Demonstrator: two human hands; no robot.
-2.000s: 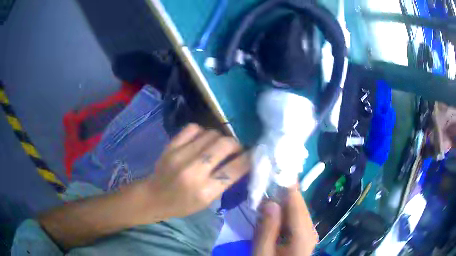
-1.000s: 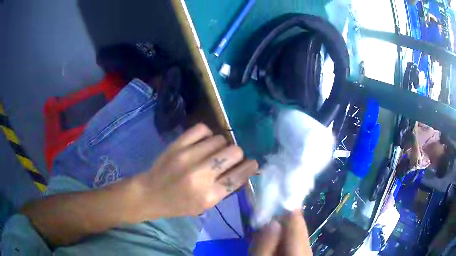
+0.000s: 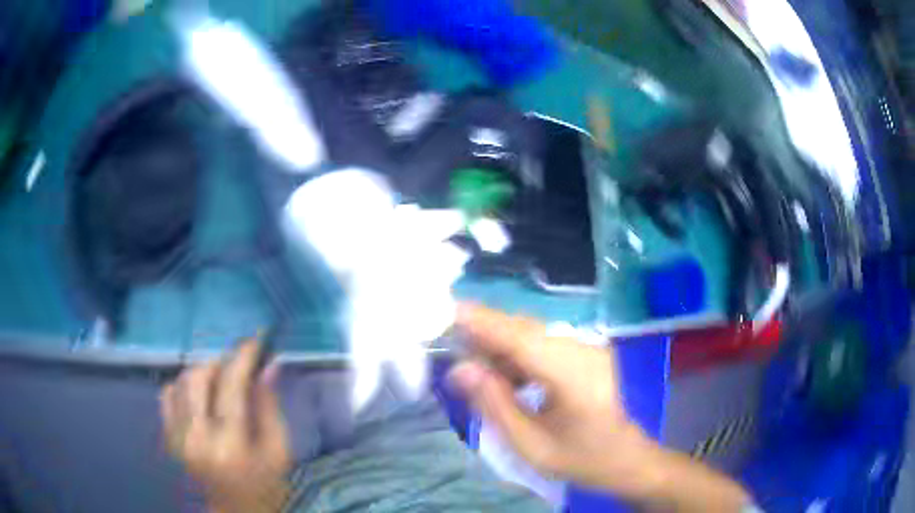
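A bunched white wrapped item is in the centre, over the bench's front edge, bright and blurred. My right hand is at its lower right, with thumb and fingers pinched at its edge; a small shiny spot shows among the fingers. My left hand is at the bench edge on the lower left, apart from the white item. Its fingers are bent and blurred, and I cannot tell if they hold anything. Black headphones lie on the teal bench to the left.
A long white bottle-like thing lies behind the white item. A dark tray area with a green part and a black flat rectangle are right of centre. A blue thing is at the back. A small blue cup is at the right.
The view has swung right, so the bench now runs across the picture. My left hand has drawn away from the white item and is lower left. My right hand stays beside the white item.
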